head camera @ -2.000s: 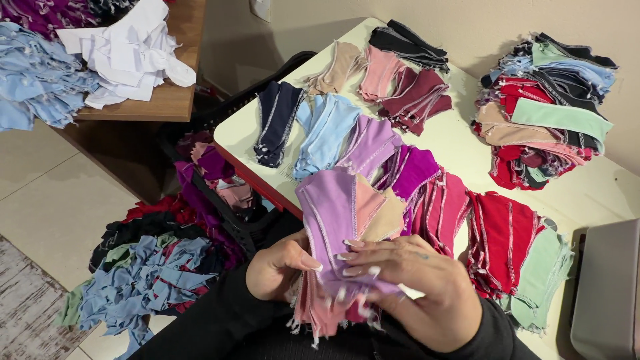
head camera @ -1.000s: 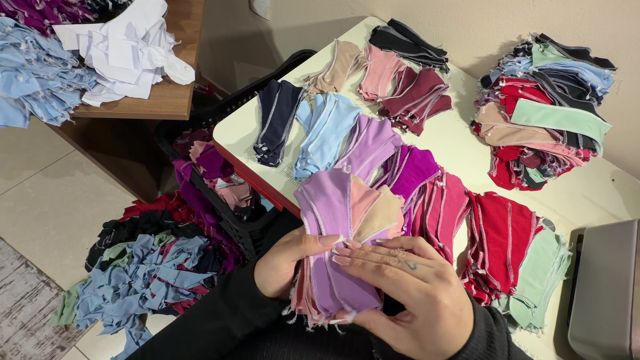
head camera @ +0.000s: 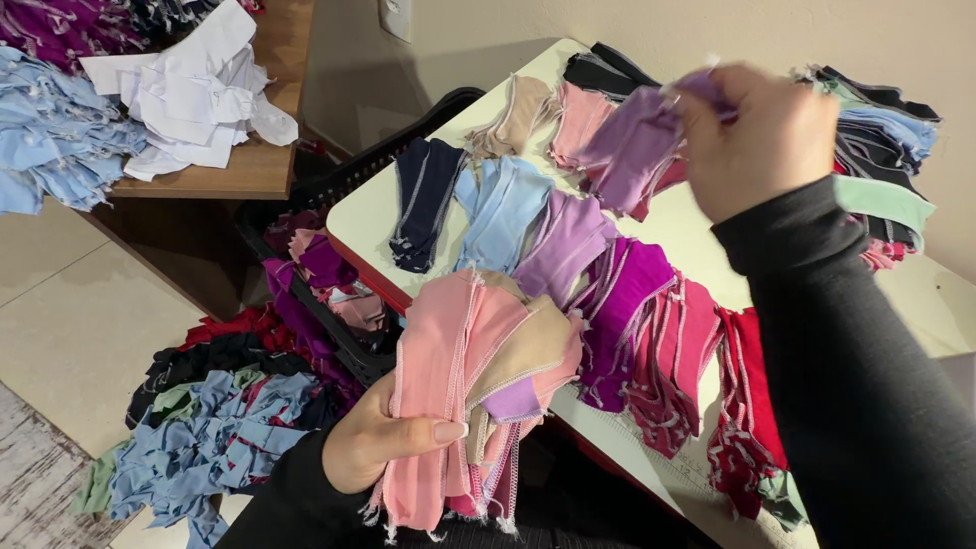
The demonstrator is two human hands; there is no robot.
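Note:
My left hand [head camera: 396,438] holds a bundle of folded fabric strips [head camera: 435,358], mostly pink with beige and lilac pieces and white overlocked edges. Raised over the upper part of the table, my right hand [head camera: 751,137] pinches a lilac fabric strip [head camera: 629,145] that hangs down to the left. Beneath and beside it lie piles sorted by colour: navy [head camera: 427,202], light blue [head camera: 503,210], lilac [head camera: 568,244], purple [head camera: 625,305], deep pink [head camera: 675,343], red [head camera: 743,404], beige [head camera: 518,114], light pink [head camera: 579,118] and black [head camera: 606,72]. A maroon pile is mostly hidden by the lilac strip.
A mixed stack of strips [head camera: 877,152] lies at the right, partly behind my right arm. Left of the white table [head camera: 358,210] stand a black plastic basket [head camera: 347,335] with scraps and a wooden table [head camera: 229,181] bearing white and blue pieces. A scrap heap [head camera: 213,435] covers some floor.
My right hand has left the bundle and moved up and right with a lilac strip. The bundle in my left hand now shows pink on top, where lilac was before.

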